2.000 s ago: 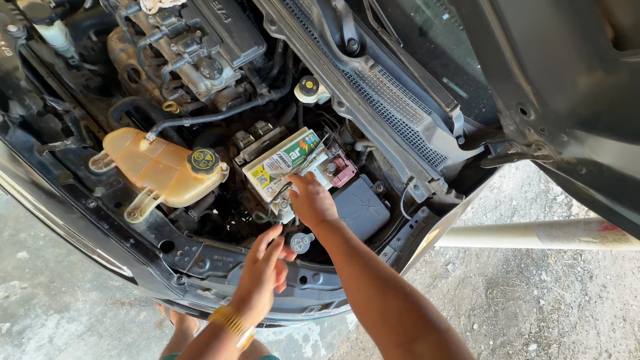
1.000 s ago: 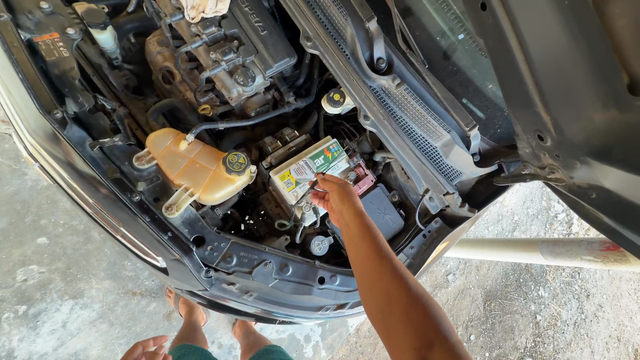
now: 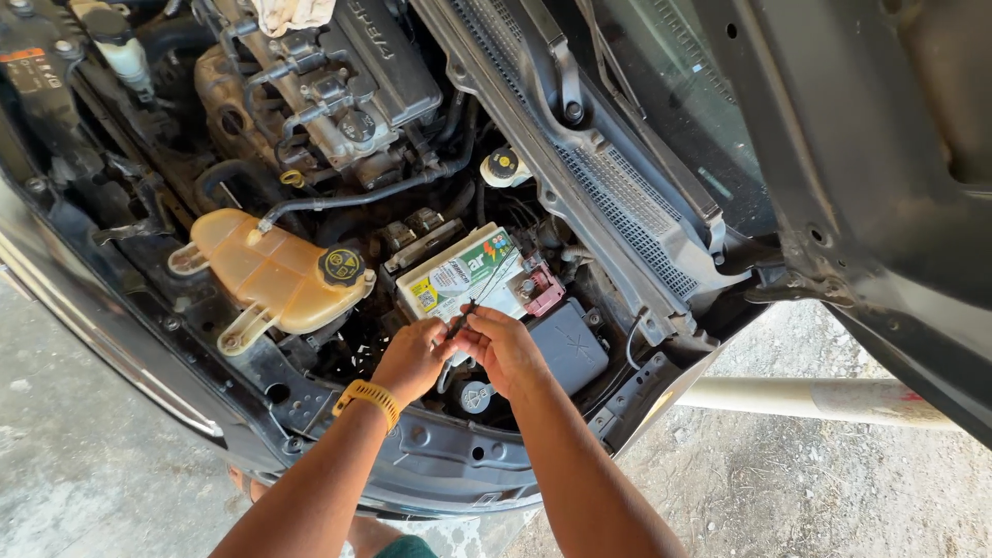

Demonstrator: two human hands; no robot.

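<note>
My left hand (image 3: 415, 359) and my right hand (image 3: 497, 346) meet over the near edge of the car battery (image 3: 465, 273), both gripping a small, thin dark piece (image 3: 463, 316) whose kind I cannot tell. Fine dark wire-like strands rise from it over the battery's label. A yellow band circles my left wrist. On the battery's right side is a pink-red terminal cover (image 3: 544, 287). The grey fuse box lid (image 3: 568, 346) lies just right of my right hand, and the washer fluid cap (image 3: 476, 397) is below it. My fingers hide the battery's near corner.
Left of the battery is the amber coolant tank (image 3: 271, 271) with its black cap. The engine cover (image 3: 381, 58) and a pale cloth (image 3: 293, 14) lie farther up. A brake fluid reservoir (image 3: 505, 167) stands beside the cowl grille (image 3: 620, 201). The raised hood (image 3: 860, 155) spans the right side.
My left hand has come up from the bottom edge to join my right hand at the dark piece. The right hand stays near the battery's near side.
</note>
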